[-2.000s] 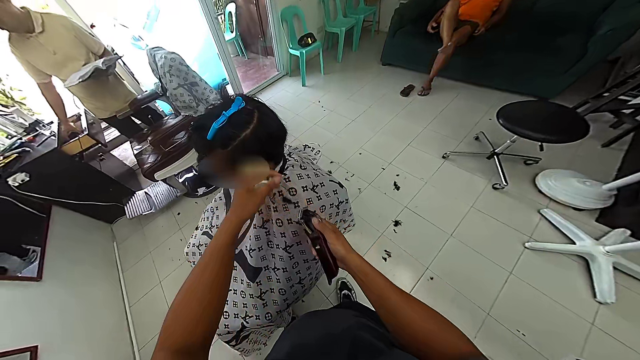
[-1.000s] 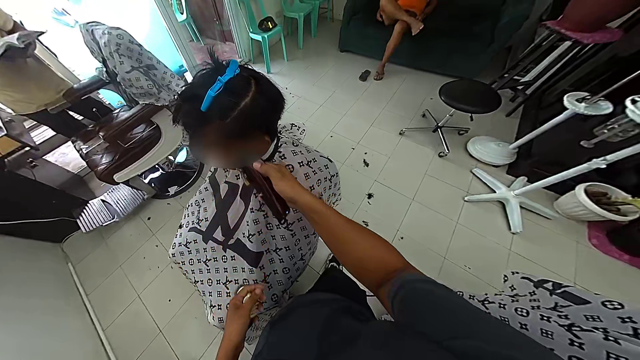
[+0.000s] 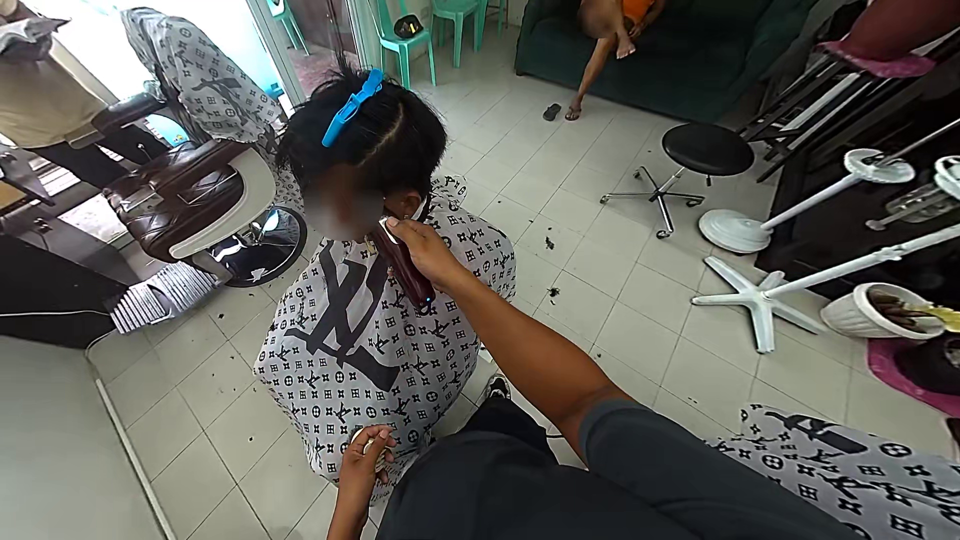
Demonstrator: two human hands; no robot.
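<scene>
My right hand (image 3: 424,251) grips a dark red hair clipper (image 3: 409,277), a small light glowing at its lower end. The clipper's top is at the side of a seated person's face, just below the ear. That person's dark hair (image 3: 409,142) is parted, with a blue hair clip (image 3: 352,109) on top. A white barber cape (image 3: 442,360) with a black printed pattern covers the person's body. Low in front of the cape, my left hand (image 3: 367,454) is curled around a small pale thing, mostly hidden by the fingers.
A brown barber chair (image 3: 180,191) and another caped person are at the left. A black wheeled stool (image 3: 707,148), white stand bases (image 3: 754,300) and a white pot (image 3: 877,315) stand at the right. Someone sits on a dark green sofa (image 3: 690,52) behind. Hair clumps (image 3: 553,292) dot the tiled floor.
Two seconds ago my left hand was up at the person's face; it is now low by the cape. My right hand has raised the clipper from the chest to the side of the face.
</scene>
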